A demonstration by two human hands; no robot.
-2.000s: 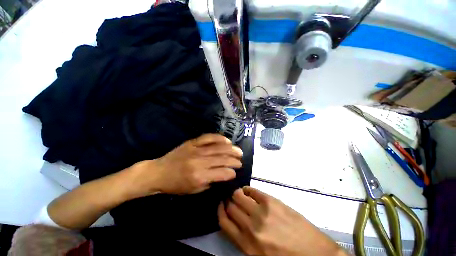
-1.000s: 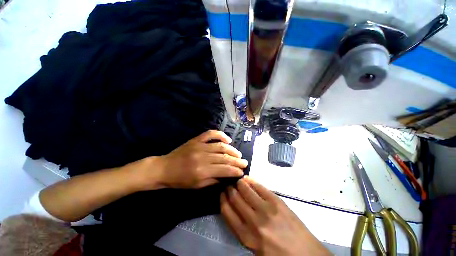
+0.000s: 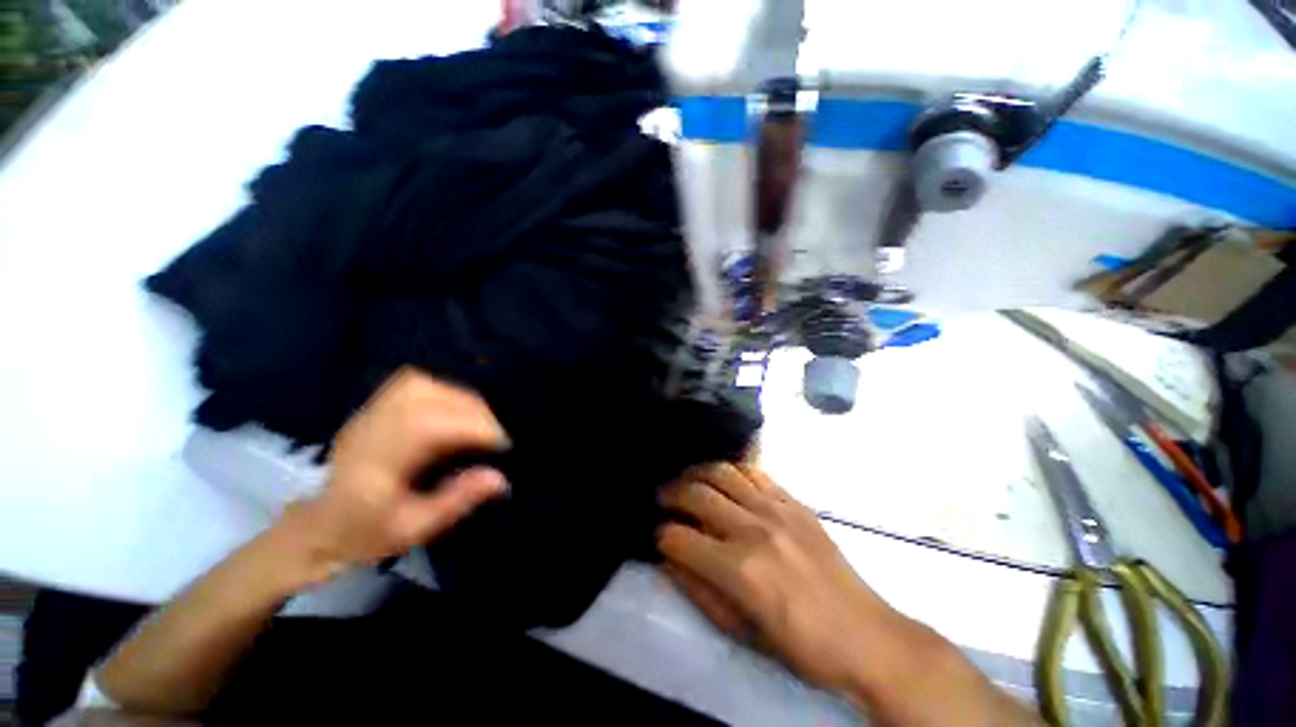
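A bunched black garment (image 3: 483,256) lies left of the needle area of the white sewing machine (image 3: 796,171) and reaches under it. My left hand (image 3: 412,462) is over the garment's near left part, thumb and fingers apart and slightly blurred, with nothing seen between them. My right hand (image 3: 746,547) lies at the garment's near right edge, just below the presser foot (image 3: 746,341). Its fingertips are curled on the black fabric. The exact stitching spot is blurred.
Gold-handled shears (image 3: 1102,589) lie on the table at the right. Pens (image 3: 1158,447) and papers lie behind them at the far right. More black fabric (image 3: 427,675) lies below the table edge. A grey knob (image 3: 832,384) stands low beside the needle.
My left hand has come off the fabric near the needle and moved left, its fingers opening. The garment's near part is now more bunched. The camera view has shifted.
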